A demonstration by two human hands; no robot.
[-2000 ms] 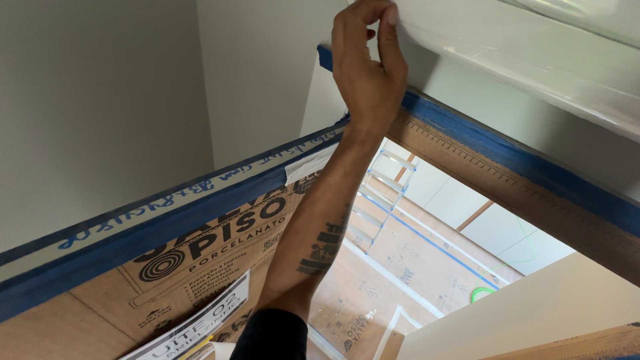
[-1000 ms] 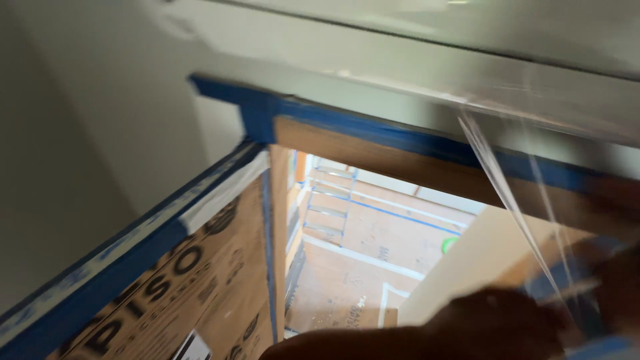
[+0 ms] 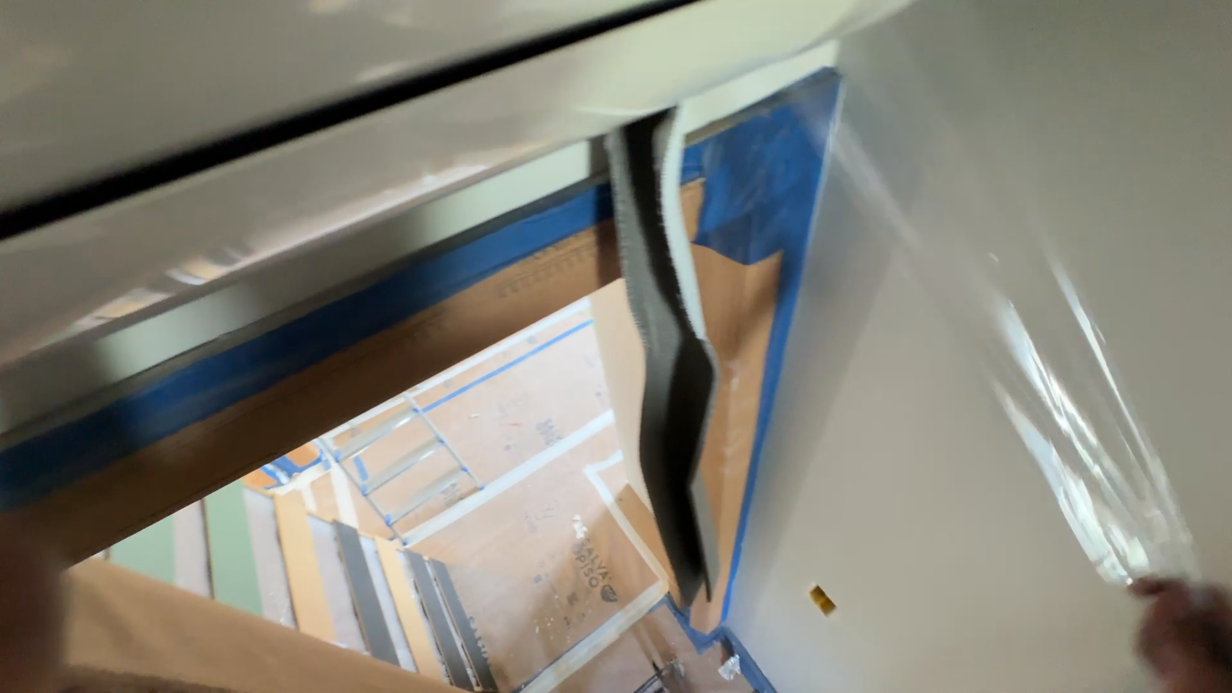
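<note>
My right hand (image 3: pixel 1189 630), blurred at the lower right edge, grips the bunched end of clear plastic film (image 3: pixel 1049 414), which stretches down from the upper white surface. A blurred brown shape at the left edge looks like my left hand (image 3: pixel 29 606); its fingers and anything in them cannot be made out. A wavy dark grey strip with a pale edge (image 3: pixel 669 385) hangs across the corner of the opening. Blue masking tape (image 3: pixel 385 308) runs along the cardboard-covered frame (image 3: pixel 366 385) and down its right side.
Through the opening, far below, a ladder (image 3: pixel 409 467) stands near a floor covered in printed cardboard (image 3: pixel 529 520). Coloured strips or steps (image 3: pixel 318 577) lie at the lower left. A plain wall (image 3: pixel 895 462) with a small yellowish box opening (image 3: pixel 822 600) rises on the right.
The view has swung to the opening's right corner. The plastic film, earlier lying along the upper surface, is now pulled out in a taut bunch. The grey strip has come into view.
</note>
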